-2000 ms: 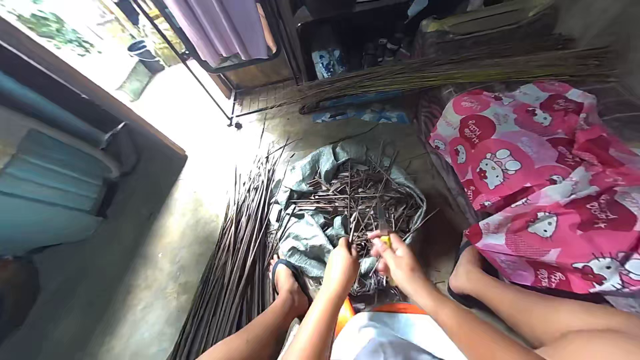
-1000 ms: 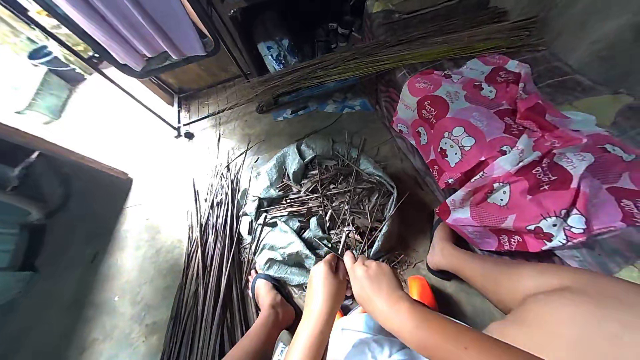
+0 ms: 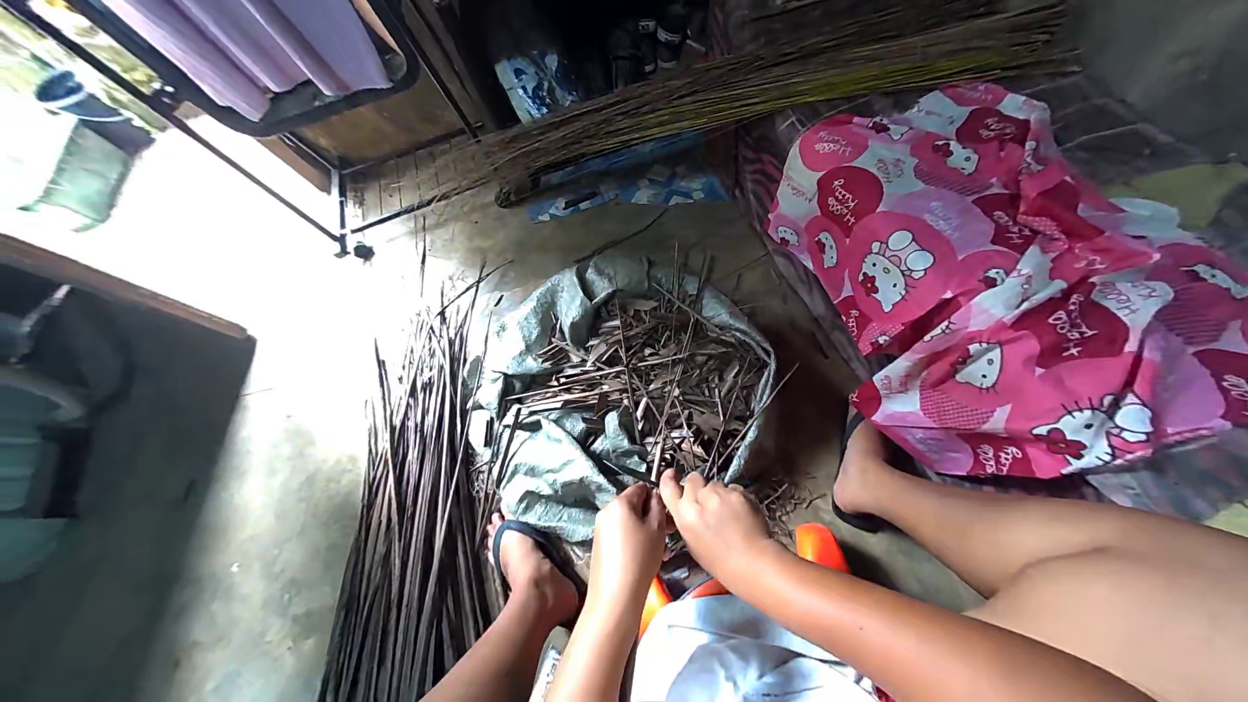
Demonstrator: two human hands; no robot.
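My left hand and my right hand meet at the near edge of an open woven sack. A thin brown strip runs up from between them, and my left fingers are closed on it. A dark knife blade points left from my right hand, crossing the strip; the handle is hidden in my fingers. The sack holds a heap of dry brown scraps. Left of it lies a bundle of long, dark leaf ribs or sticks.
A pink patterned cloth spreads at the right. Long thin stalks lie across the back, near a wheeled metal frame. My sandaled feet flank the sack, and orange plastic shows by my lap.
Two seconds ago my right hand was apart from my left, with the blade pointing up and a yellow handle showing. Now the hands are together and the blade points left.
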